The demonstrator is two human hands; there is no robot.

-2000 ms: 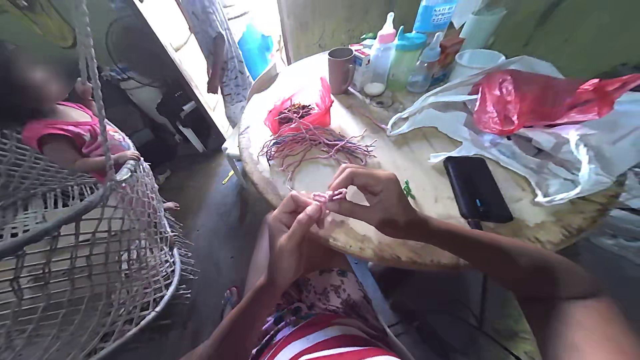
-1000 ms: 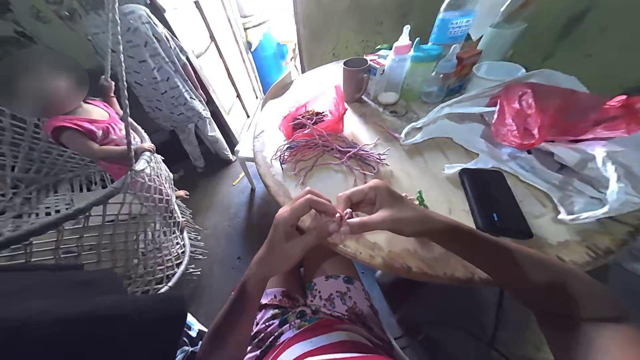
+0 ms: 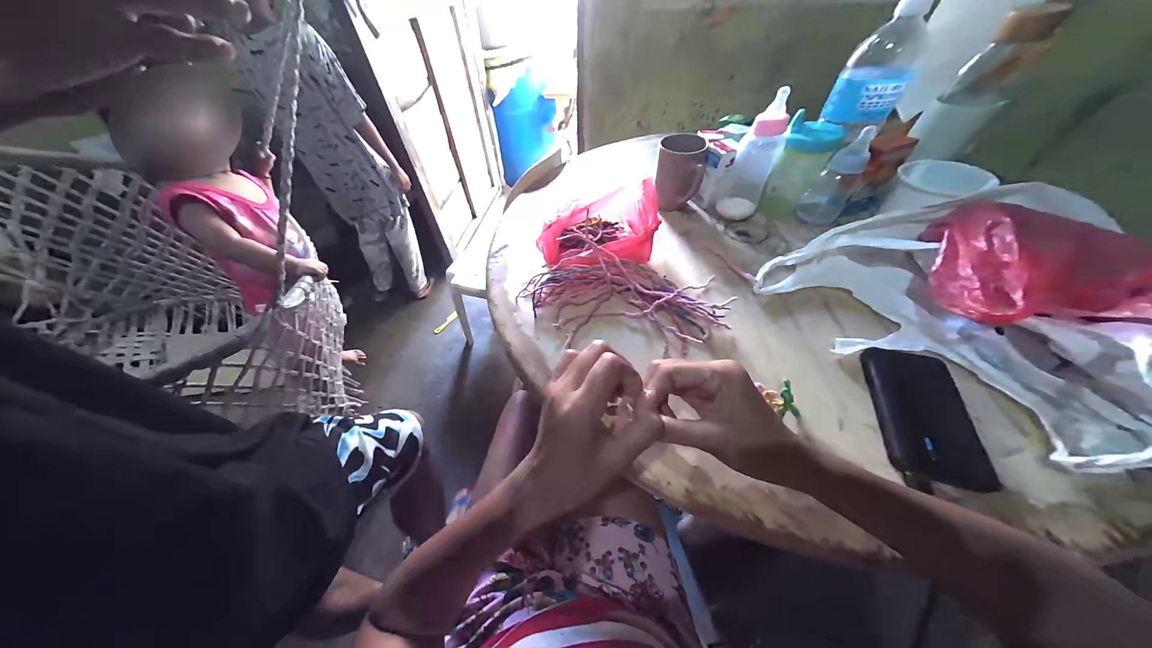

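My left hand (image 3: 589,418) and my right hand (image 3: 720,409) meet over the near edge of the round wooden table, fingertips pinched together. A small pinkish twisted piece is between them, mostly hidden by the fingers. Just beyond my hands lies a loose pile of pink and purple twisted strands (image 3: 630,292). Behind the pile, a pink plastic bag (image 3: 637,225) stands open with small brownish pieces inside. A small green and yellow piece (image 3: 788,399) lies on the table, right beside my right hand.
Right of my hands lie a black power bank (image 3: 927,418) and white and red plastic bags (image 3: 846,270). A mug (image 3: 681,171), baby bottles (image 3: 760,162) and a tub stand at the back. At left, a person in black stands close; a child sits in a net swing (image 3: 171,333).
The person in black has come in closer at the left, a hand now near the child's head. My hands stay together, working the small twisted piece.
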